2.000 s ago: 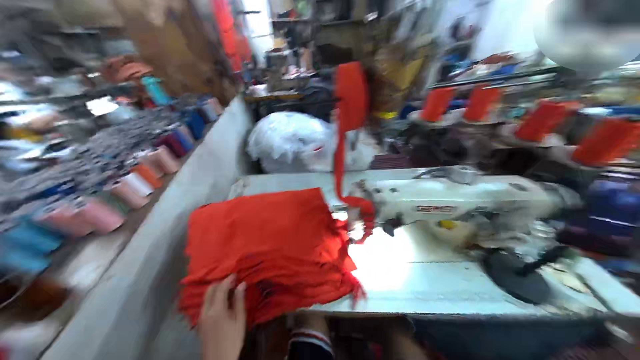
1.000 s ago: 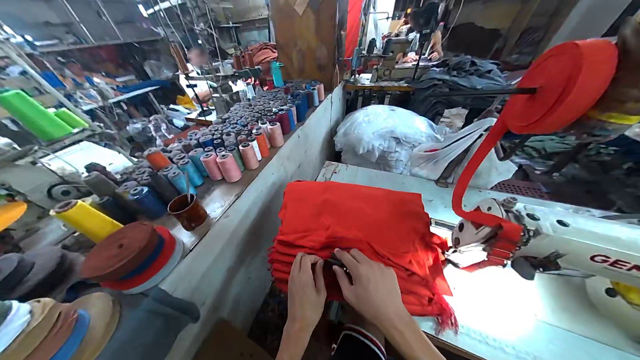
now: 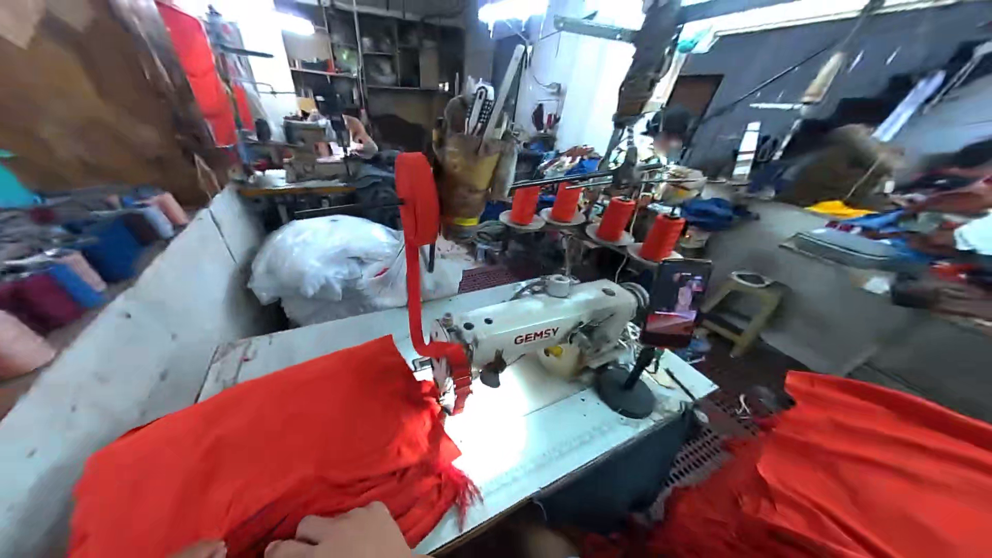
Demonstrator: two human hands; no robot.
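A stack of red fabric pieces [image 3: 263,434] with frayed edges lies left of a white Gemsy sewing machine [image 3: 542,325]. At the stack's near edge rests my right hand [image 3: 349,535], its fingers on the cloth; whether they pinch it is hidden. Only a bit of my left hand [image 3: 200,550] shows at the bottom edge, touching the same stack. A red fabric tape [image 3: 415,287] hangs from its roll [image 3: 417,194] down to the machine head. More red cloth [image 3: 876,473] lies at the lower right.
A low white wall [image 3: 139,325] runs along the left, with thread spools beyond it. White plastic bags [image 3: 333,260] sit behind the table. Red thread cones [image 3: 612,221] stand behind the machine. A phone [image 3: 676,302] on a round-based stand is at the table's right. People work farther back.
The view has swung right since one second ago, bringing the phone and the red cloth at right into sight. Both hands remain at the stack's near edge.
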